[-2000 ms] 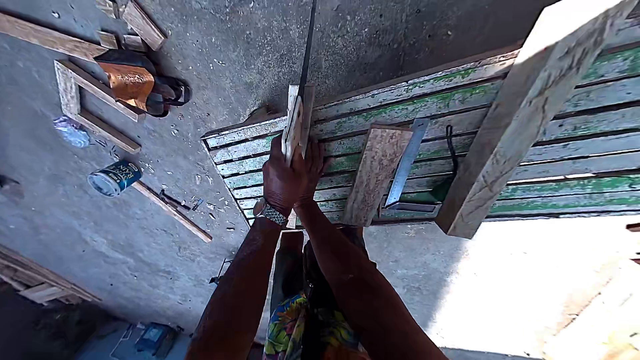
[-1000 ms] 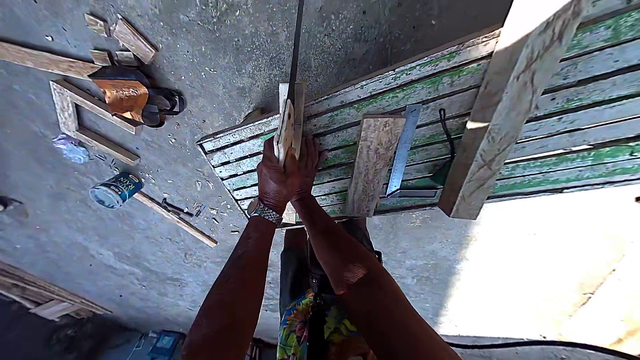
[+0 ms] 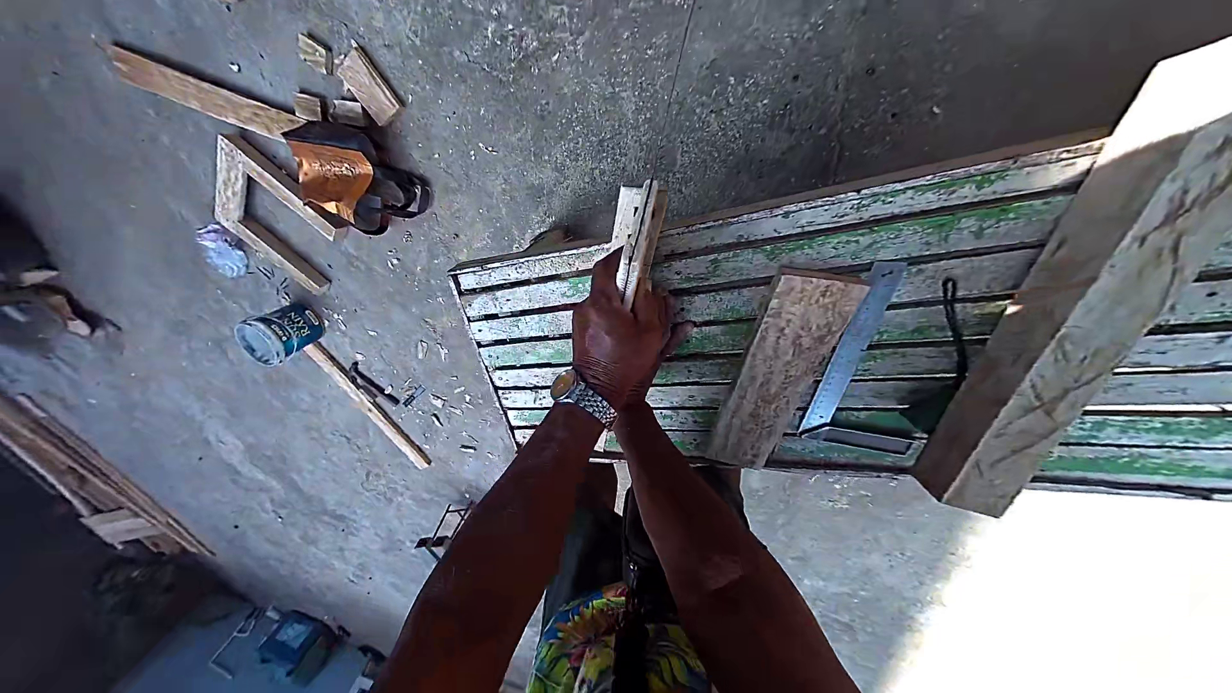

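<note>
My left hand (image 3: 608, 337), with a metal-banded watch at its wrist, is closed around the pale wooden handle of a handsaw (image 3: 639, 252). Pressed close against it, my right hand (image 3: 660, 322) grips the same handle, its hold partly hidden by the left. The saw is seen edge-on and its blade cannot be made out now. Beneath it, a narrow wooden piece (image 3: 626, 204) lies across the left end of a slatted bench (image 3: 731, 339) with worn green and white paint. Right of my hands, a short board (image 3: 791, 366) lies beside a metal square (image 3: 855, 346).
A thick timber beam (image 3: 1078, 318) crosses the bench at right, beside a dark corded item (image 3: 932, 404). On the floor at left are an L-cornered wooden frame (image 3: 231, 183), a leather tool bag (image 3: 332, 178), a paint can (image 3: 279, 334), a wooden strip (image 3: 375, 414) and offcuts (image 3: 369, 85).
The dark saw blade, which stretched beyond my hands in both earlier frames, no longer shows. Both hands have stayed together at the handle.
</note>
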